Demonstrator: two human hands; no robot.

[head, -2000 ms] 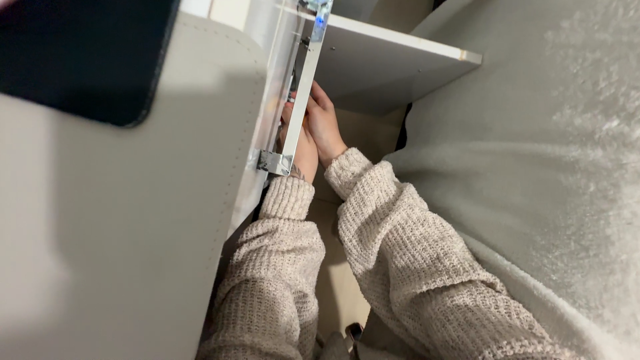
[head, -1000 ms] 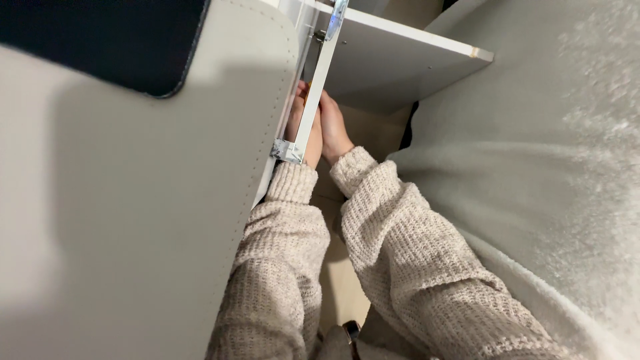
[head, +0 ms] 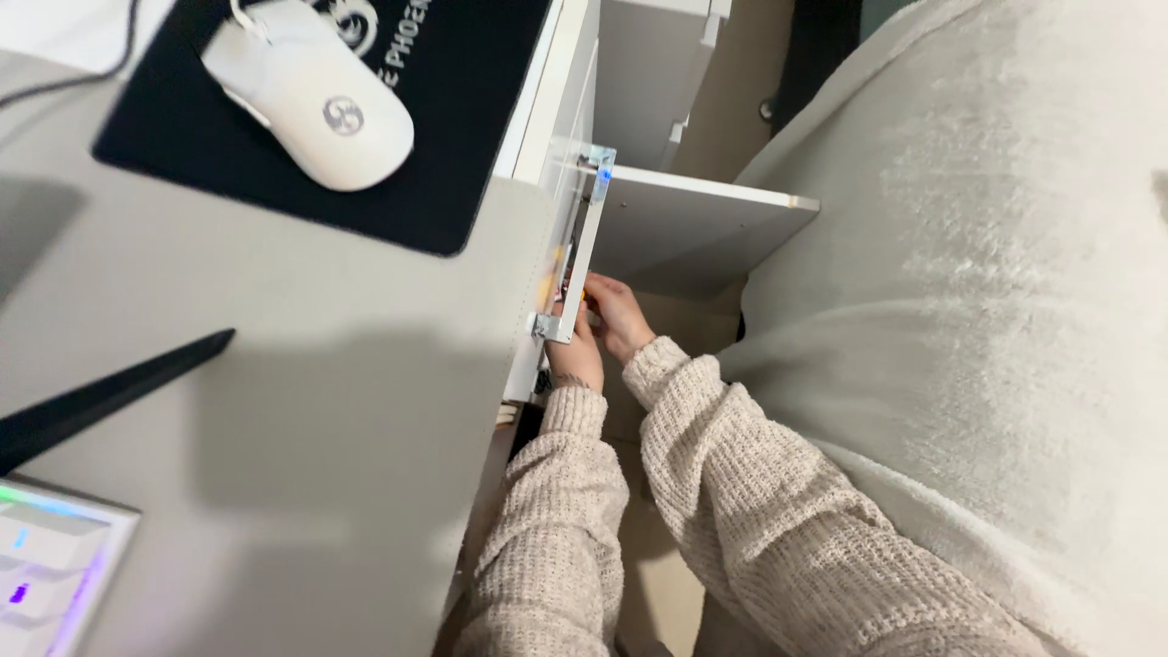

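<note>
Beside the desk's edge, my left hand [head: 577,354] reaches up behind the lower end of a narrow white bar [head: 589,251] with shiny metal-like pieces at both ends. Most of its fingers are hidden by the bar. My right hand [head: 620,315] is just to its right, fingers bent and fingertips at the bar. A small orange thing [head: 584,295] shows by the right fingertips; whether either hand grips it cannot be told. Behind the bar, small coloured things are partly visible and blurred. A white panel [head: 703,224] juts out to the right from the bar's upper part.
The desk top [head: 365,411] bears a white mouse [head: 319,109] on a black mouse pad [head: 447,164], a black stand leg [head: 119,392] and a lit keyboard [head: 55,566]. White drawer units [head: 648,73] stand beyond. Pale plush fabric [head: 958,274] fills the right side.
My right hand has moved apart from my left; they were close together before. An orange thing now shows at its fingertips. The view has shifted, showing more of the desk.
</note>
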